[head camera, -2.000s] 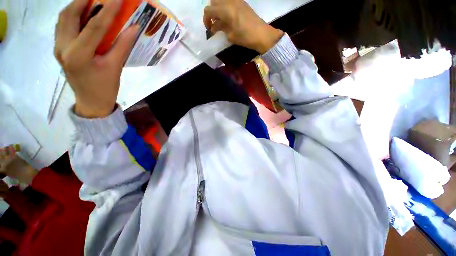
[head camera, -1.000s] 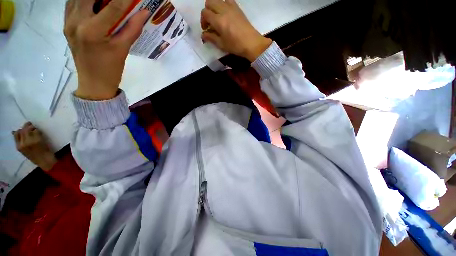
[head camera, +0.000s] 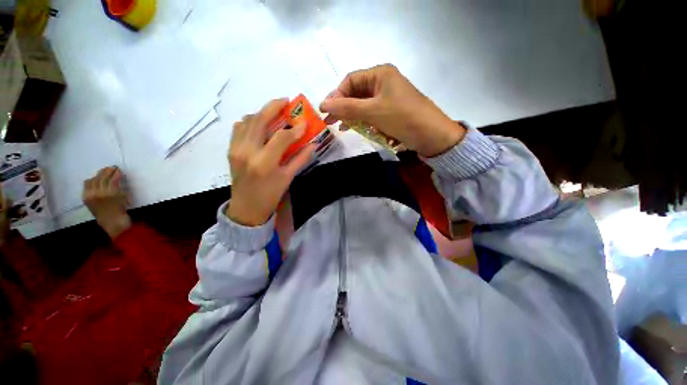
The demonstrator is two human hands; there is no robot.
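Observation:
My left hand point(head camera: 261, 162) holds an orange retail box point(head camera: 304, 122) near the table's front edge, its orange end turned up. A dark and white printed side shows below the orange end. My right hand point(head camera: 388, 109) is just right of the box, thumb and forefinger pinched together near the box's edge. A yellowish seal sticker strip point(head camera: 370, 134) shows under my right palm and seems held by the hand. What is between my right fingertips is too small to tell.
A person in red sleeves point(head camera: 154, 259) is at the left, a hand on the white table point(head camera: 248, 45). A printed box point(head camera: 26, 188) lies beside them. A brown carton point(head camera: 30, 83) and a yellow round object point(head camera: 137, 13) stand at upper left. Thin silvery lines lie left of my hands.
The view has shifted, showing more table. The box has turned so its orange end shows. My right hand has come close to the box, and the yellowish strip now shows under it.

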